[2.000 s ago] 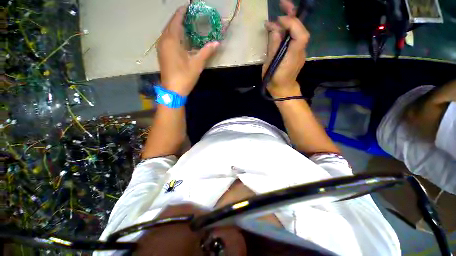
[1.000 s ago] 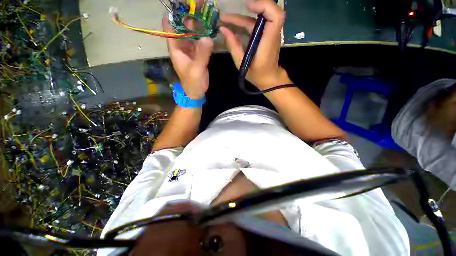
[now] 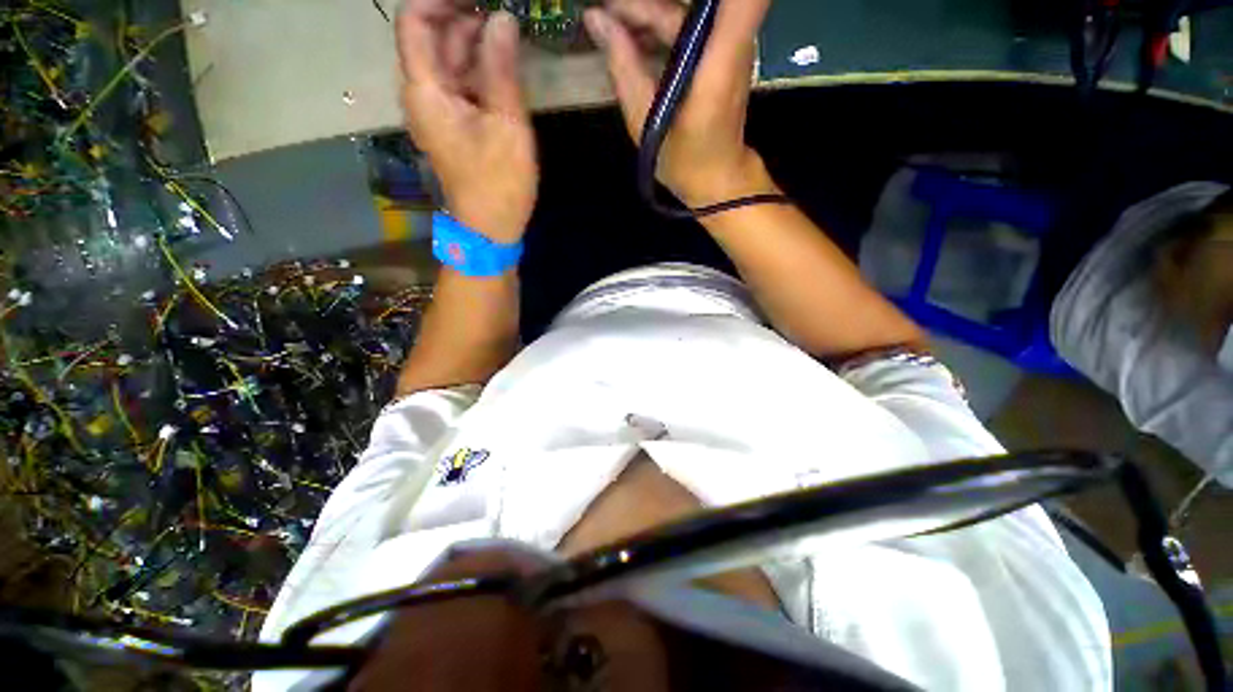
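Observation:
A green ring circuit board (image 3: 548,18) is at the top edge, mostly cut off, between my two hands. My left hand (image 3: 473,135), with a blue wristband, holds it at its left side; the fingertips are partly out of the picture. My right hand (image 3: 700,129) holds the black handle of a soldering iron (image 3: 679,70); its cord loops past my wrist. The thumb or a finger of my right hand is close to the board's right side; contact is unclear. The iron's tip is out of view.
A cream work board (image 3: 291,81) lies under the hands. A tangled pile of wired boards (image 3: 203,419) fills the left side. A small white piece (image 3: 805,56) lies on the green bench right of my right hand. A blue stool (image 3: 994,196) and another person's sleeve (image 3: 1129,304) are at right.
Both hands and the board have shifted up towards the top edge, so less of the board shows. The red and yellow wires seen one second ago no longer show.

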